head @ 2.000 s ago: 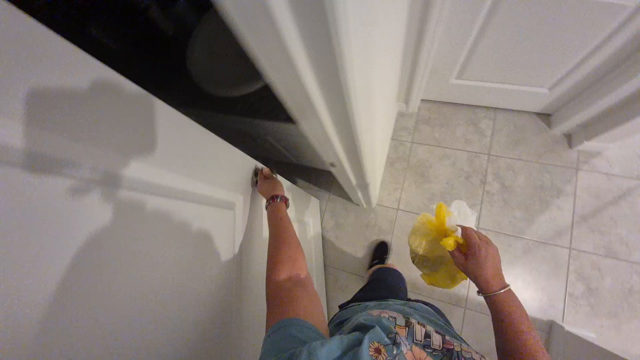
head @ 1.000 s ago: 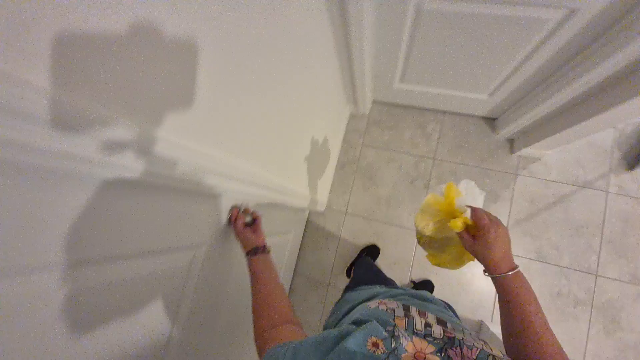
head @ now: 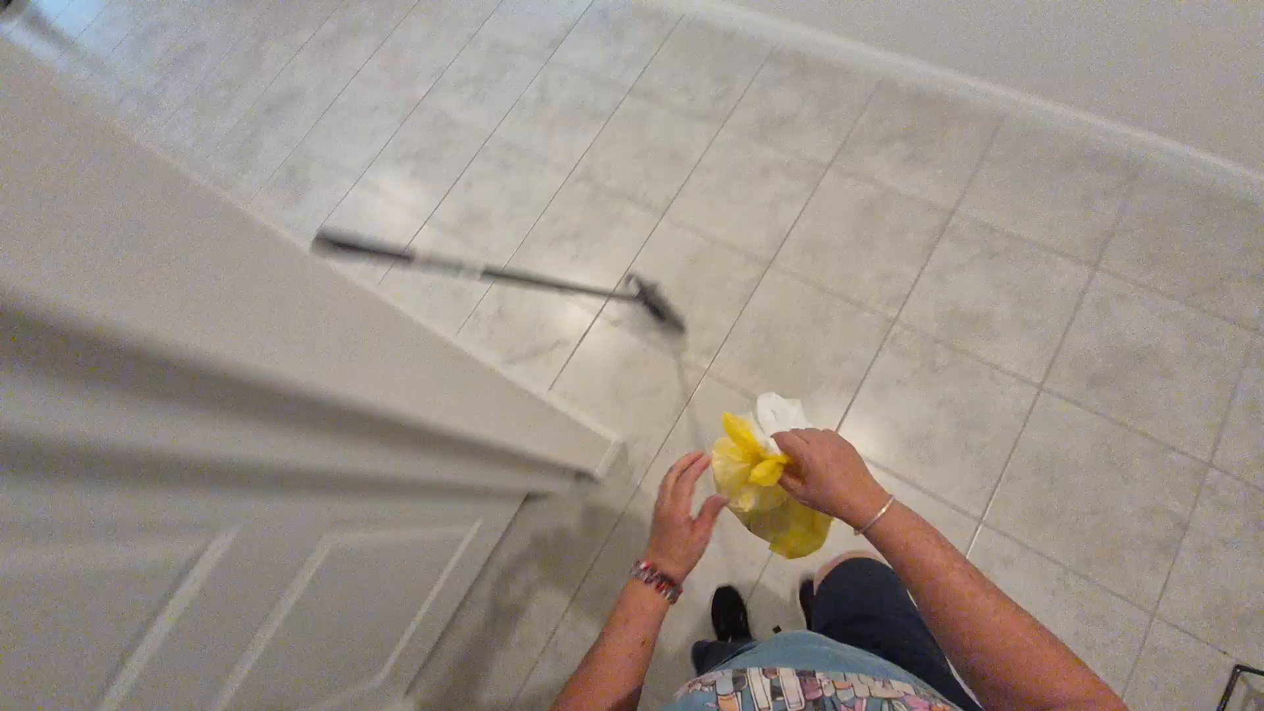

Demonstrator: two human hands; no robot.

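A yellow plastic bag (head: 780,504), gathered at its neck, hangs from my right hand (head: 831,476), whose fingers are closed around the neck. Something white and thin (head: 780,413) sticks up beside the knot of yellow plastic. My left hand (head: 681,518) is at the bag's left side with its fingers apart and bent toward it; whether the fingertips touch the plastic I cannot tell. It wears a beaded bracelet, and a thin bangle is on my right wrist.
A blurred dark long-handled tool (head: 533,279) with a small head stands or leans over the tiled floor (head: 948,296) ahead. On the left are a wall corner and a white panelled door (head: 326,592). A baseboard (head: 987,94) runs along the far wall. A thin black frame (head: 1239,681) shows at lower right.
My left hand has left the door and come beside the yellow bag, which my right hand still holds. The view has turned to a wider tiled floor with the long-handled tool.
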